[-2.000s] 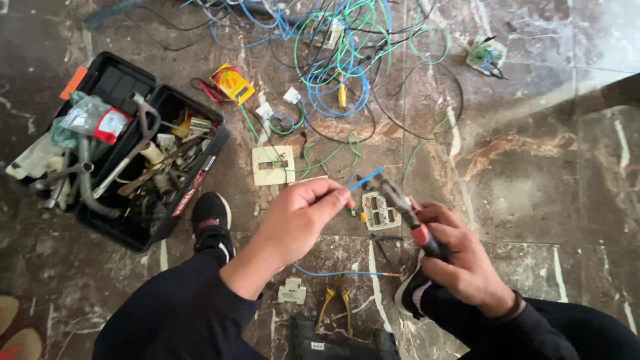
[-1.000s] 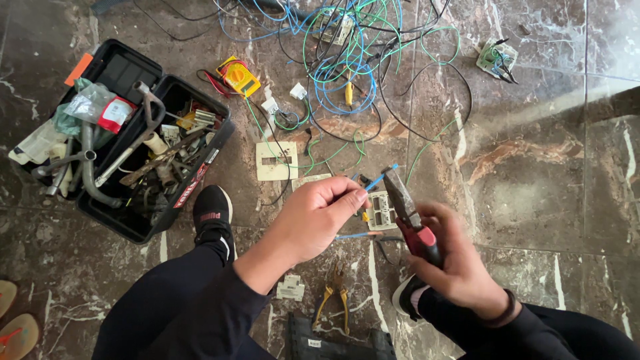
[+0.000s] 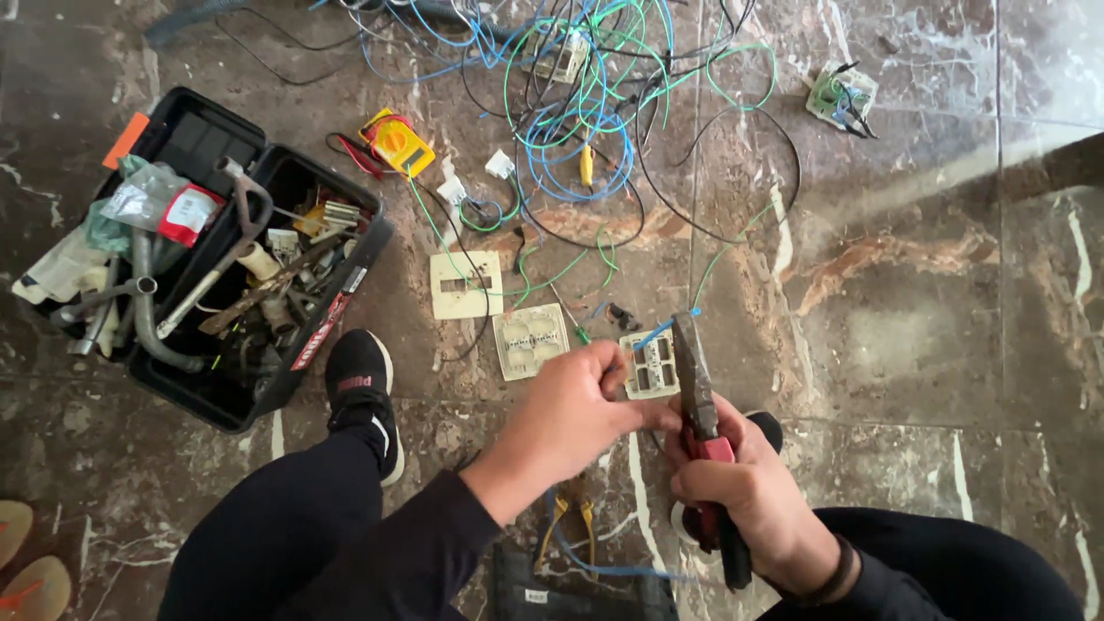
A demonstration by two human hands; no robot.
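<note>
My right hand (image 3: 750, 483) is closed around the red and black handles of metal pliers (image 3: 694, 379), whose jaws point up. A blue wire (image 3: 657, 335) crosses at the jaw tips. My left hand (image 3: 561, 418) is just left of the pliers, its thumb reaching toward my right hand and its other fingers curled near the wire; whether they grip it is unclear. Behind the hands lie a cream socket frame (image 3: 651, 366), a square cream plate (image 3: 531, 341) and a green-handled screwdriver (image 3: 569, 315). Another blue wire (image 3: 604, 569) hangs low, over yellow-handled pliers (image 3: 565, 526).
A black toolbox (image 3: 366, 250) full of tools and parts stands at left. A yellow multimeter (image 3: 397, 142), a cream faceplate (image 3: 466, 297), tangled wires (image 3: 595, 112) and a wired box (image 3: 843, 99) lie on the marble floor. My shoe (image 3: 362, 388) is beside the toolbox.
The pliers now point more upright. My left hand's thumb has moved close to my right hand, and its fingers are posed differently on the left of the pliers.
</note>
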